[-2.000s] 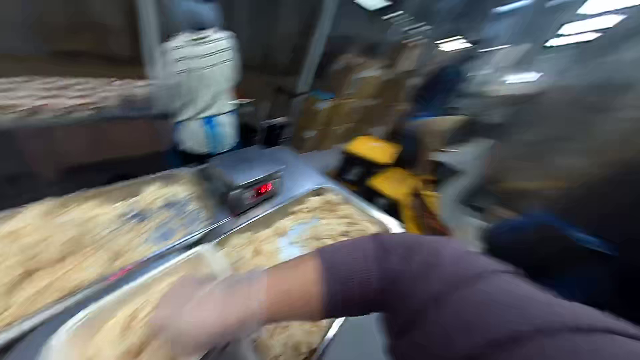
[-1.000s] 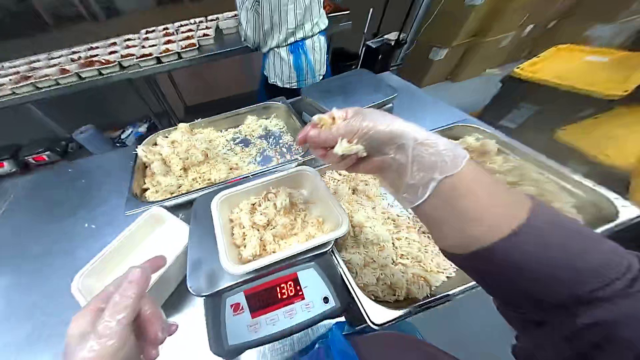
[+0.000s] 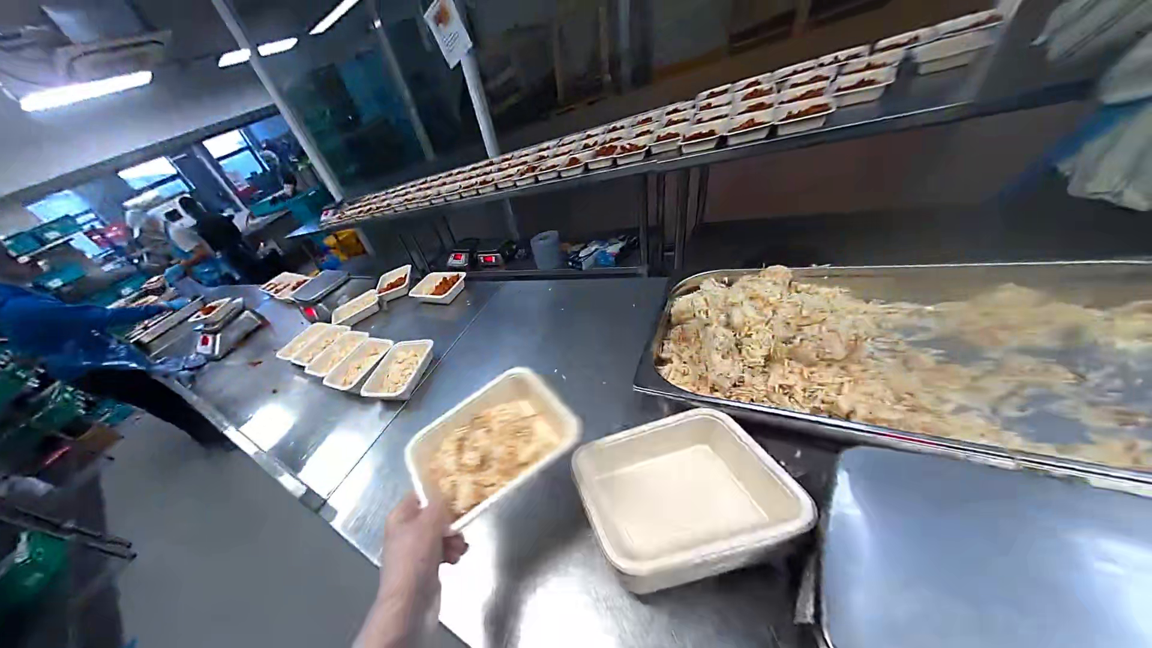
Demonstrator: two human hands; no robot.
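My left hand [image 3: 416, 549] grips the near corner of a pale fibre food tray [image 3: 493, 445] with a portion of shredded food in it, held tilted above the steel table. Just right of it stands an empty stack of the same trays [image 3: 688, 499]. Behind, on the right, a large steel pan [image 3: 792, 416] holds a heap of shredded food [image 3: 783, 342], with part of its bottom bare. The bare steel plate of the scale [image 3: 981, 549] lies at the lower right. My right hand is out of view.
Several filled trays [image 3: 396, 369] stand in a row farther left on the steel table [image 3: 558, 333], near other scales [image 3: 229, 331]. A long shelf [image 3: 621, 166] at the back bears many filled trays. A co-worker in blue [image 3: 63, 328] stands at the left; another person's sleeve [image 3: 1111, 135] shows upper right.
The food tray that stood on the scale is now in my left hand, off to the left. The scale's plate is bare. My right hand has left the view, which has swung left.
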